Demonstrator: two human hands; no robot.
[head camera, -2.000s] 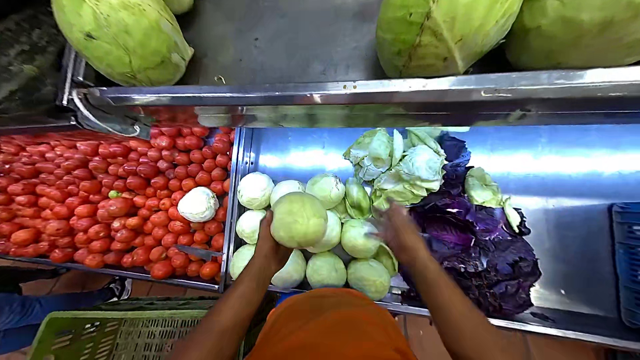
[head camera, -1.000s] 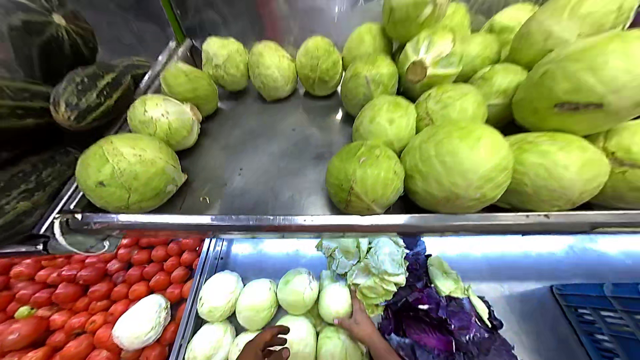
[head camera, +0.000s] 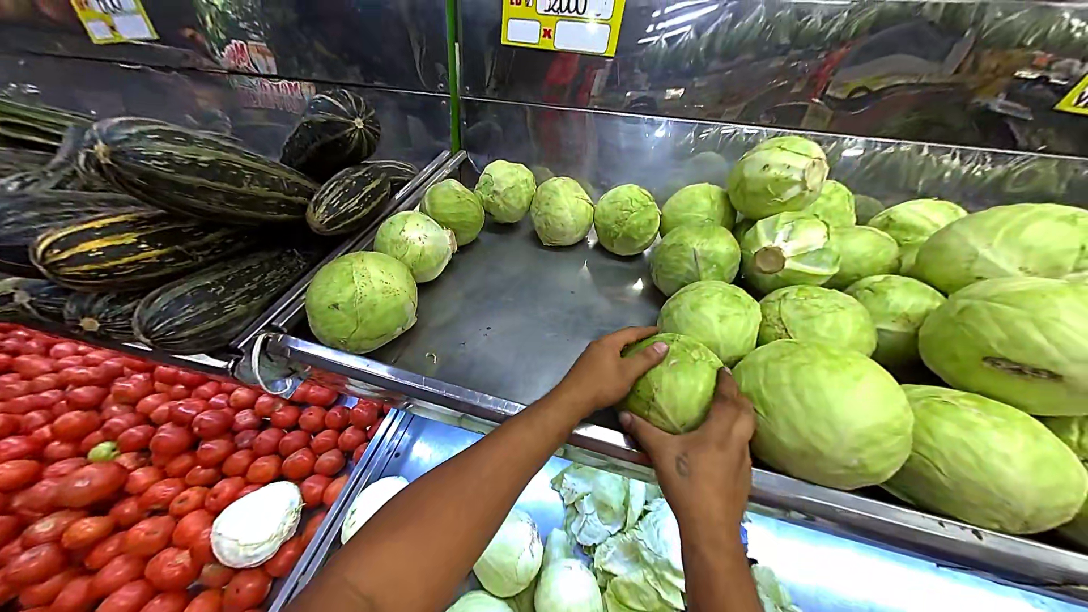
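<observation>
Both of my hands clasp one round green cabbage (head camera: 673, 384) at the front edge of the upper metal shelf. My left hand (head camera: 610, 367) is on its left side, thumb over the top; my right hand (head camera: 710, 433) grips it from the right and front. Behind it sits another green cabbage (head camera: 711, 321), and a larger one (head camera: 823, 413) lies to the right. More cabbages, some elongated, are heaped at the right, and a row of round ones (head camera: 562, 211) lines the back and left of the shelf.
The shelf's metal front rail (head camera: 476, 404) runs below my hands. Under it lie pale cabbages (head camera: 510, 554) and loose leaves (head camera: 633, 540). Red tomatoes (head camera: 174, 442) with a white cabbage (head camera: 256, 524) on them fill the lower left. Dark striped squashes (head camera: 195, 170) lie at the upper left.
Both hands have moved from the pale cabbages in the lower bin up to a cabbage at the upper shelf's edge. The view has swung upward and left.
</observation>
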